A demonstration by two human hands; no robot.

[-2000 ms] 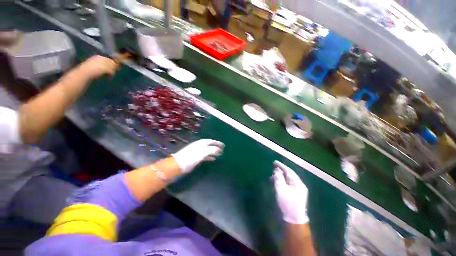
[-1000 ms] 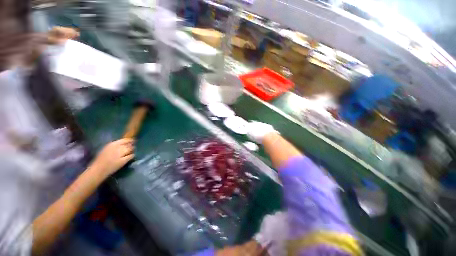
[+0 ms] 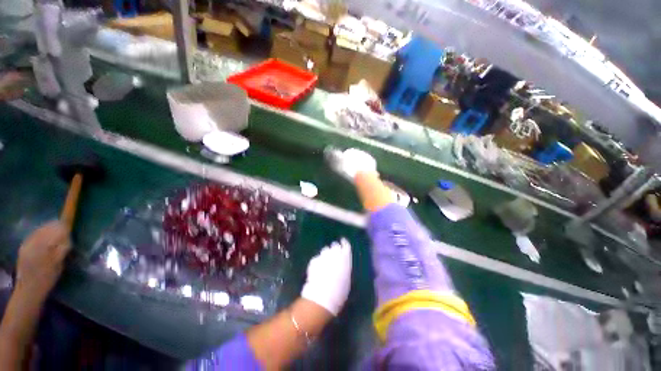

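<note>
My right hand [image 3: 356, 164], white-gloved, reaches over the green conveyor belt. Its fingertips are blurred, and I cannot tell whether they hold anything. My left hand [image 3: 330, 277], also gloved, is over the bench with its fingers close together; I cannot see whether something small is between them. A heap of dark-red wired parts [image 3: 214, 226] lies left of it on a clear plastic sheet or tray [image 3: 134, 253]. A small white piece [image 3: 309, 189] is on the belt near the pale rail. A white oval plate [image 3: 225, 143] lies by a light-grey housing shell [image 3: 209, 109].
Beyond the belt is a red tray [image 3: 274, 82]. A clear part with a blue piece [image 3: 451, 201] and other parts are on the belt at right. A white cloth or sheet [image 3: 562, 326] lies at lower right. At left, another person's hand [image 3: 43, 253] grips a hammer [image 3: 71, 203].
The view has swung right and steadied. My right hand has moved off the white plates, rightward along the belt. My left hand shows clearly over the bench, no longer at the lower edge.
</note>
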